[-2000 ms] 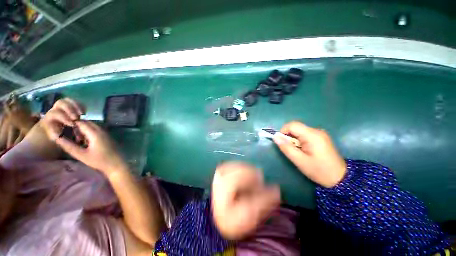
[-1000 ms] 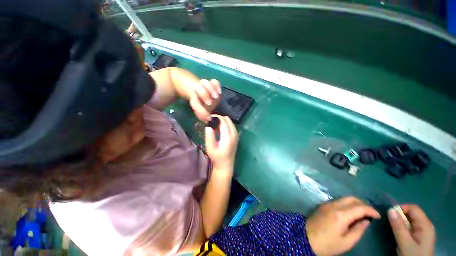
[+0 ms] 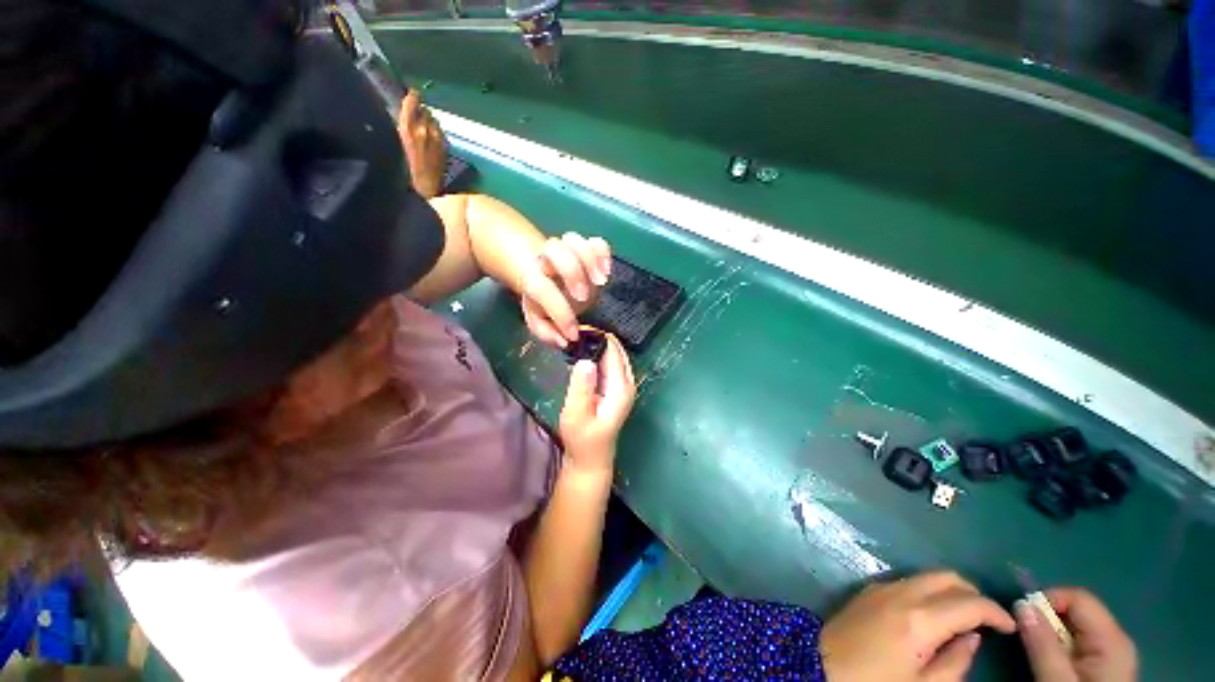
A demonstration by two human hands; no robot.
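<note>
My right hand (image 3: pixel 1086 640) is at the lower right edge, partly cut off, and holds a thin pale pen-like tool (image 3: pixel 1046 614) with a narrow tip. My left hand (image 3: pixel 906 629) is just left of it with fingers curled; whether it holds anything cannot be told. Above my hands, black plastic housings (image 3: pixel 1053 469) lie in a loose cluster. At the cluster's left end lie a single housing (image 3: pixel 909 468), a small green circuit board (image 3: pixel 939 454), a white-and-silver block (image 3: pixel 945 494) and a small silvery part (image 3: pixel 873 442).
A person (image 3: pixel 440 493) in a dark cap and pink clothing sits at my left, a small black part (image 3: pixel 586 348) in their fingers. A black textured tray (image 3: pixel 637 301) lies behind their hands. Beyond the white strip (image 3: pixel 853 273), small parts (image 3: pixel 740 168) lie on the green belt.
My view has swung left onto the neighbouring person. My hands came close together at the lower right. My right hand still holds the pale tool.
</note>
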